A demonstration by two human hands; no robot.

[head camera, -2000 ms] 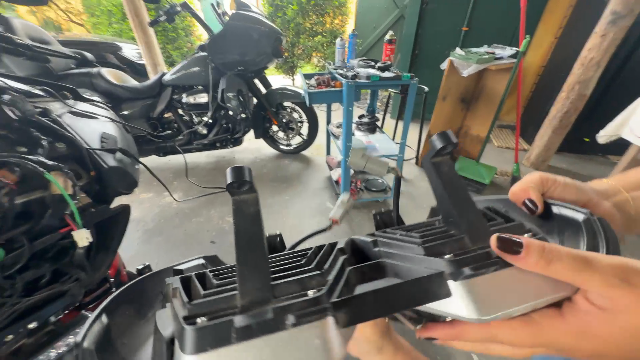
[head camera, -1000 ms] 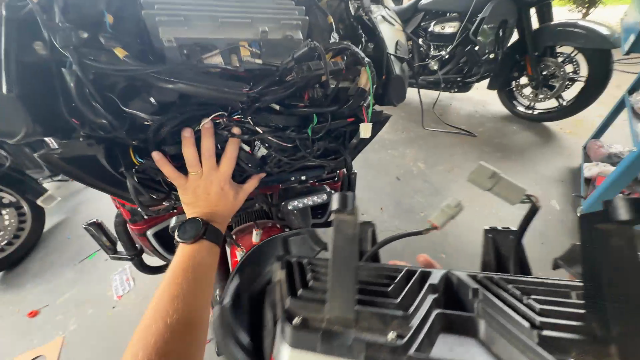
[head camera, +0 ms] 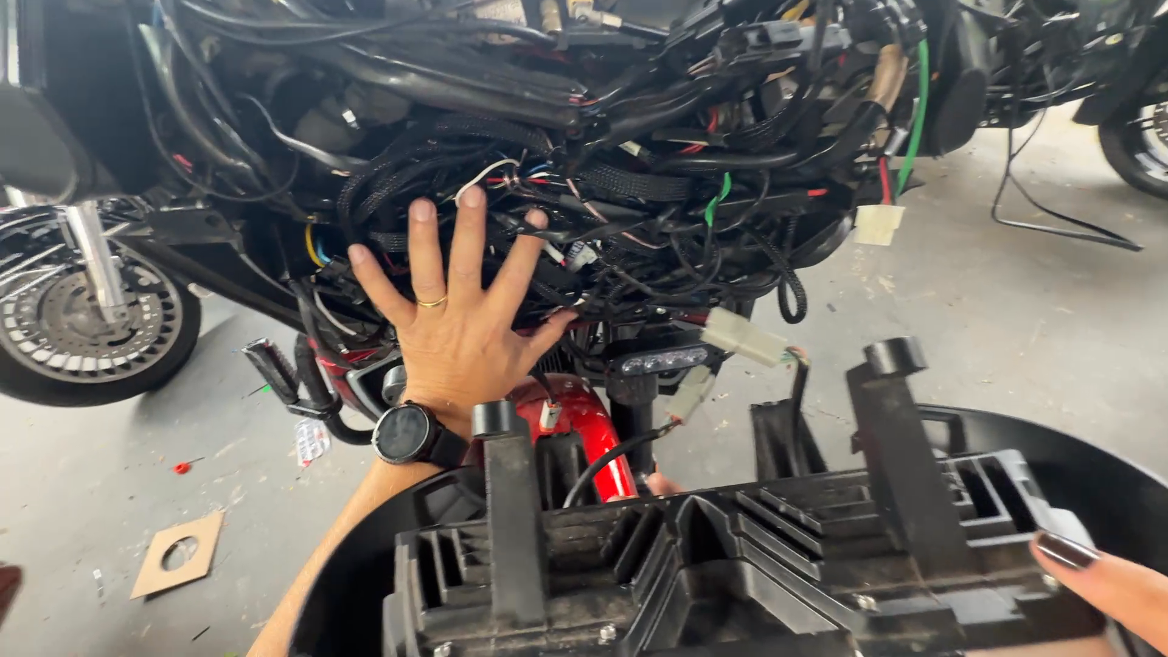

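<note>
My left hand (head camera: 465, 319), with a watch at the wrist, rests with fingers spread on the black wiring harness (head camera: 630, 182) of a motorcycle's open front. At the lower right is a black finned headlight assembly (head camera: 748, 566) with two upright brackets. Another person's finger with dark nail polish (head camera: 1072, 557) touches its right side. Fingertips (head camera: 662, 484) show behind its rear edge; whose they are is unclear, so my right hand cannot be made out for certain. Two pale connectors (head camera: 744, 338) on cables stand between assembly and harness. A white connector (head camera: 879, 224) hangs at the harness's right.
A red fender (head camera: 584, 420) and a small LED light bar (head camera: 664, 360) lie below the harness. Another motorcycle's front wheel (head camera: 91, 319) is at the left, one more at the far right. A cardboard piece with a round hole (head camera: 178, 554) lies on the grey floor.
The view has swung from the other motorcycle and blue cart to the harness. My left hand, unseen two seconds ago, is now spread on the wires.
</note>
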